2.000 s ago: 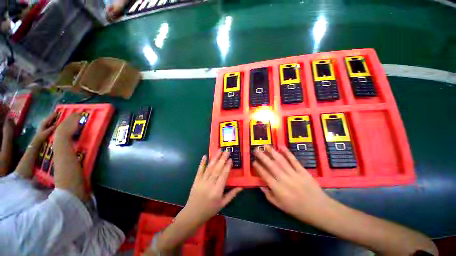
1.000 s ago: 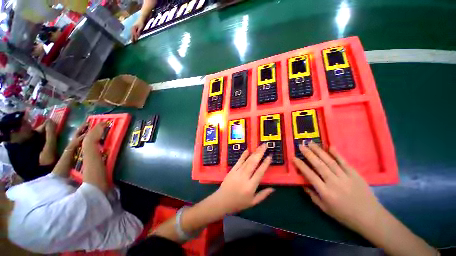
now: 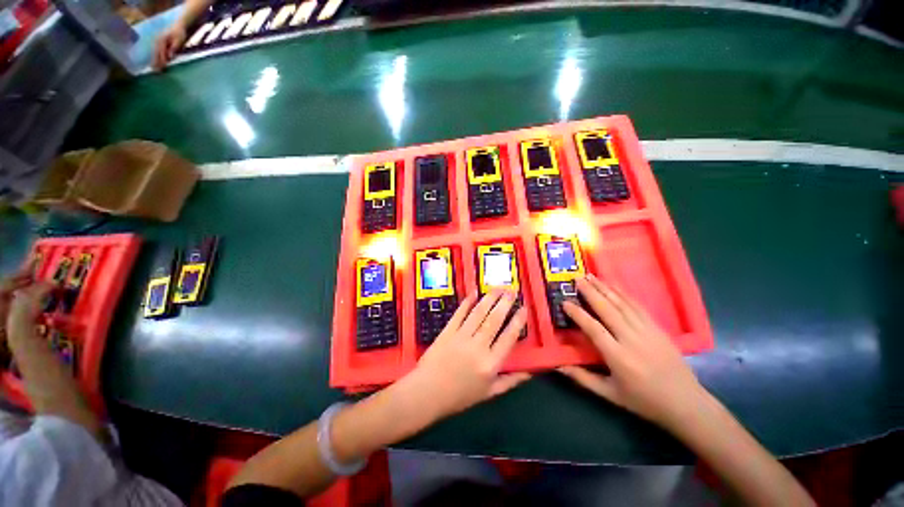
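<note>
A red phone tray (image 3: 515, 230) lies on the green bench with two rows of pockets. The far row holds several keypad phones, one without a yellow frame (image 3: 432, 188). The near row holds several phones with lit displays, and its rightmost pocket is empty. My left hand (image 3: 464, 354) rests its fingers on the keypad of the third near phone (image 3: 499, 269), partly hiding it. My right hand (image 3: 634, 347) has its fingers at the keypad of the fourth near phone (image 3: 562, 259). Bright lights glow at the top of the first and fourth near phones.
Two loose phones (image 3: 192, 283) lie on the bench at left. Beyond them is an open cardboard box (image 3: 139, 180). At far left, another person's hands (image 3: 22, 307) work over a second red tray (image 3: 111, 287). A person's hand (image 3: 170, 42) is near black trays (image 3: 260, 22) across the bench.
The displays of the third and fourth near phones have lit, and a bright light now shows above the fourth. My right hand has shifted slightly on its phone. The view has moved.
</note>
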